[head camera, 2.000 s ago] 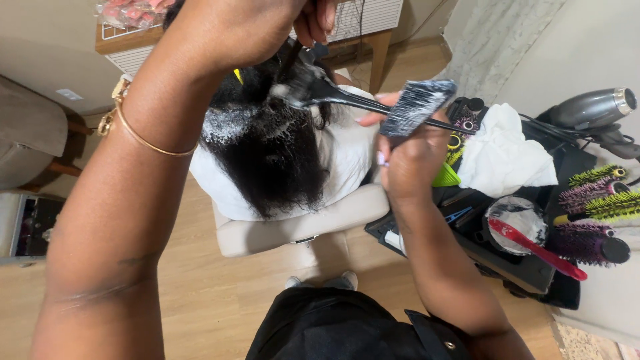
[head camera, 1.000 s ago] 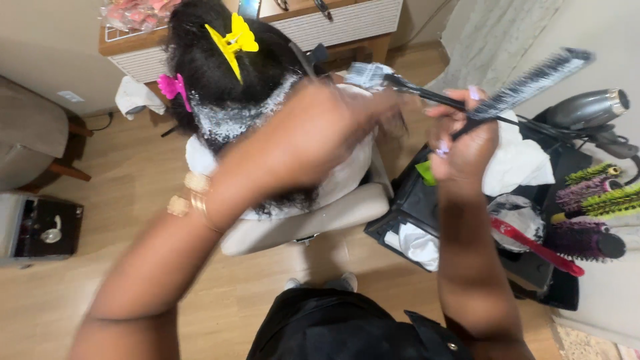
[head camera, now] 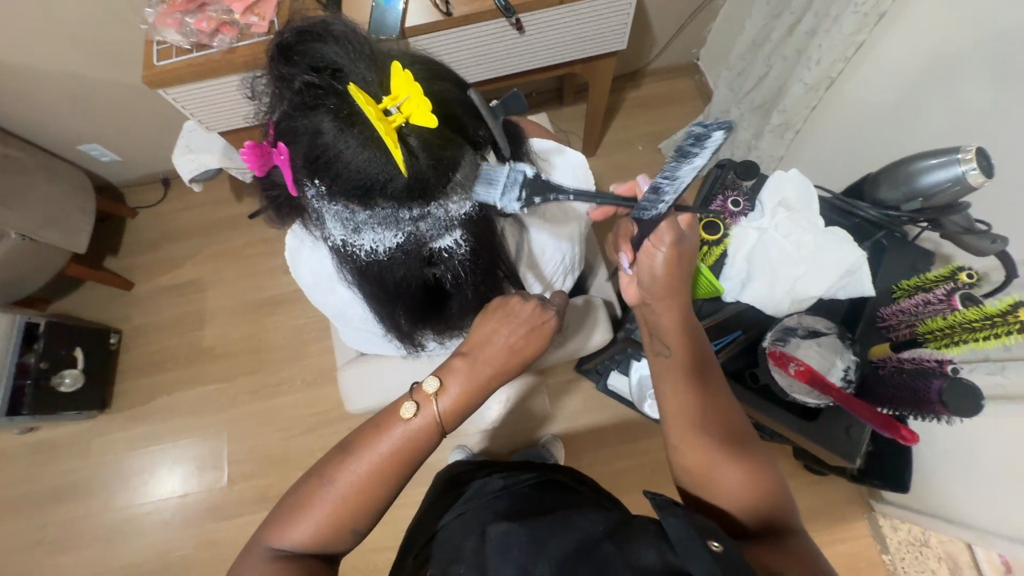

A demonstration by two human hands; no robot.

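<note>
A seated person's dark hair carries a band of white cream across the back of the head. A yellow claw clip, a magenta claw clip and a dark clip hold the upper hair. My right hand grips a cream-covered comb and a black tint brush; the brush's bristles are at the hair's right side. My left hand is closed at the lower right edge of the hair, apparently on a strand; its fingertips are hidden.
On the right, a black trolley holds a bowl with a red-handled brush, a white cloth, round brushes and a hair dryer. A wooden console stands ahead. The chair's back is between me and the person.
My left hand has moved from over the hair down to its lower right edge. The brush and comb in my right hand have shifted left and changed angle, and the cream band is uncovered.
</note>
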